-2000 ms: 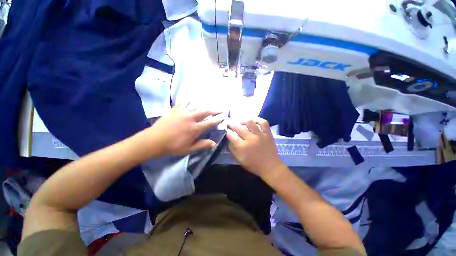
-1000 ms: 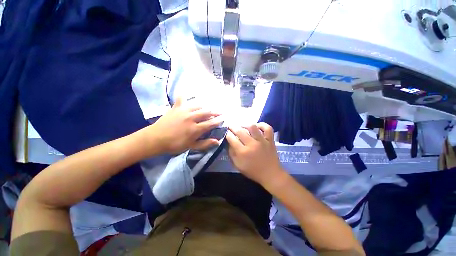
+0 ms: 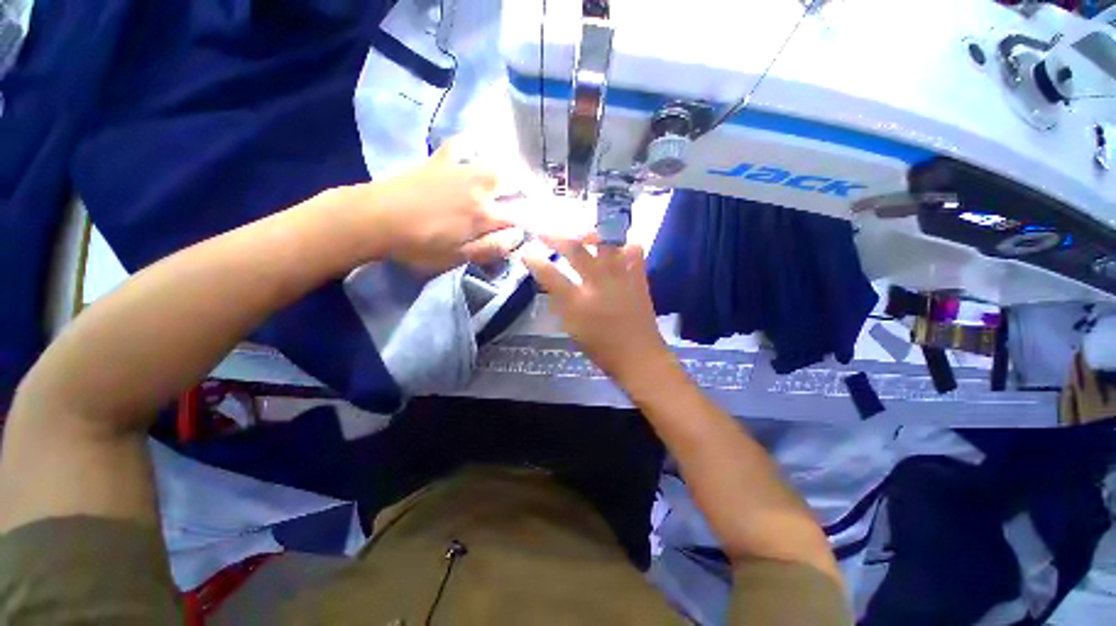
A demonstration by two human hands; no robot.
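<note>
The navy garment panel (image 3: pixel 233 147) lies on the left of the table, joined to light grey cloth (image 3: pixel 435 324) under the lockstitch machine (image 3: pixel 783 128). My left hand (image 3: pixel 447 214) rests on the grey cloth left of the needle area, fingers bent at its edge. My right hand (image 3: pixel 600 294) is just in front of the presser foot area, fingertips pinching the cloth edge beside a narrow navy strip (image 3: pixel 508 312). The needle and presser foot are lost in bright glare.
Stacked navy cut pieces (image 3: pixel 765 275) lie under the machine arm. Small dark strips (image 3: pixel 864 394) and purple and gold items (image 3: pixel 961 324) are at right. A ruler (image 3: pixel 722 369) runs along the front edge. A work bundle (image 3: pixel 979 514) hangs below right.
Both hands and the cloth have moved forward, closer to the needle area. The grey cloth's folded front end has moved up from the lap to the table edge.
</note>
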